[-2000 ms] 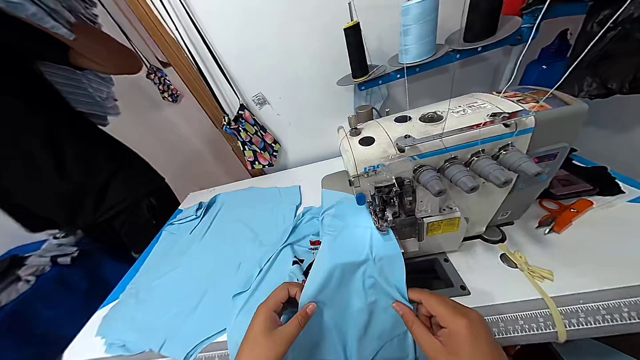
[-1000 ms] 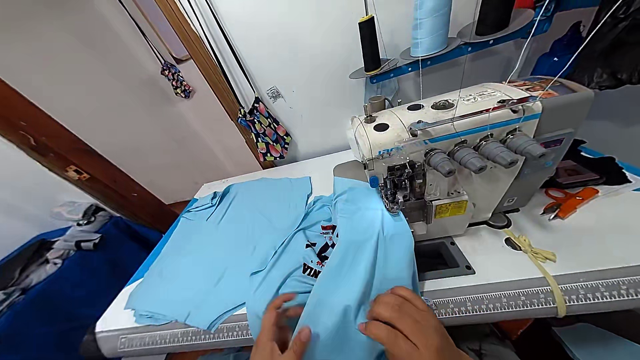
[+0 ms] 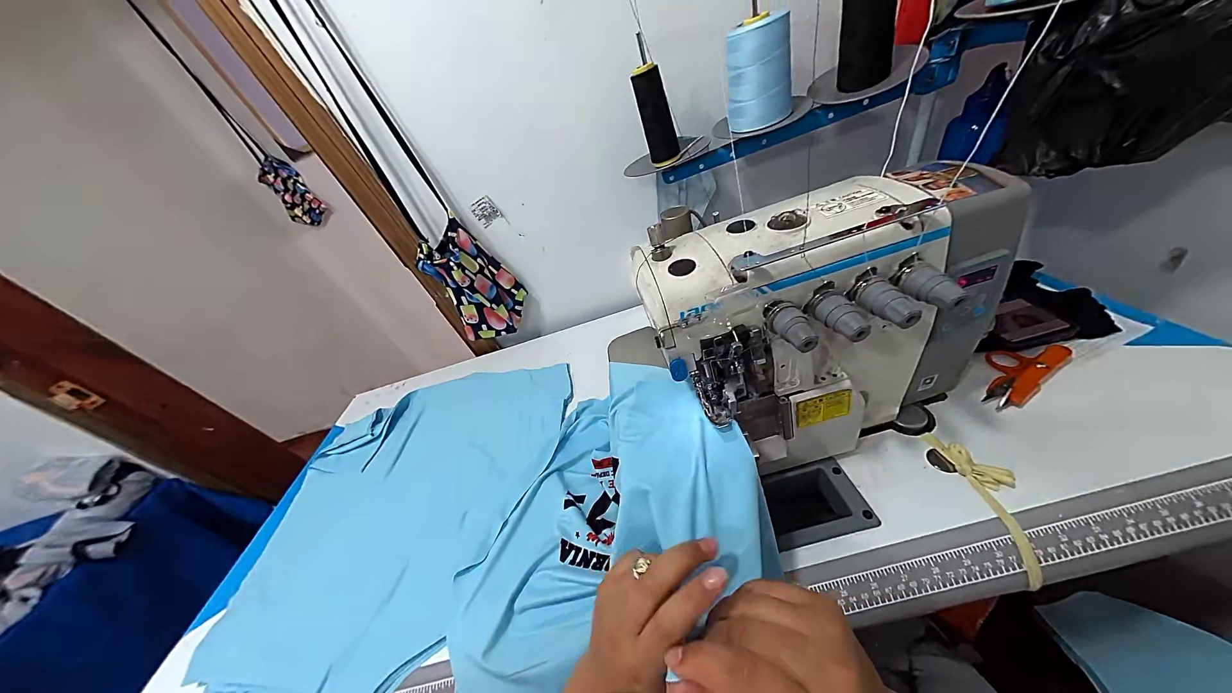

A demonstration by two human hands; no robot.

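A light blue fabric piece [image 3: 674,462] lies under the presser foot of a white and grey overlock sewing machine [image 3: 799,279]. My left hand [image 3: 650,616], with a ring on one finger, and my right hand [image 3: 770,635] are close together at the lower middle, pinching the near part of this cloth. Their thumbs and some fingertips are partly hidden. Beneath and left of it is a light blue garment part with a dark and red print [image 3: 587,539]. More light blue fabric [image 3: 414,510] is spread flat on the table's left side.
Orange thread snips [image 3: 1030,373] and dark cloth lie right of the machine. A yellowish strip [image 3: 1001,510] hangs over the table's ruler edge [image 3: 1059,539]. Thread cones [image 3: 758,72] stand on a blue rack behind. Patterned pouches [image 3: 474,281] hang at the left wall.
My hands, apart on the cloth in the earlier frames, have come together at its near edge. The printed part, mostly covered two seconds ago, shows more. The view has shifted somewhat.
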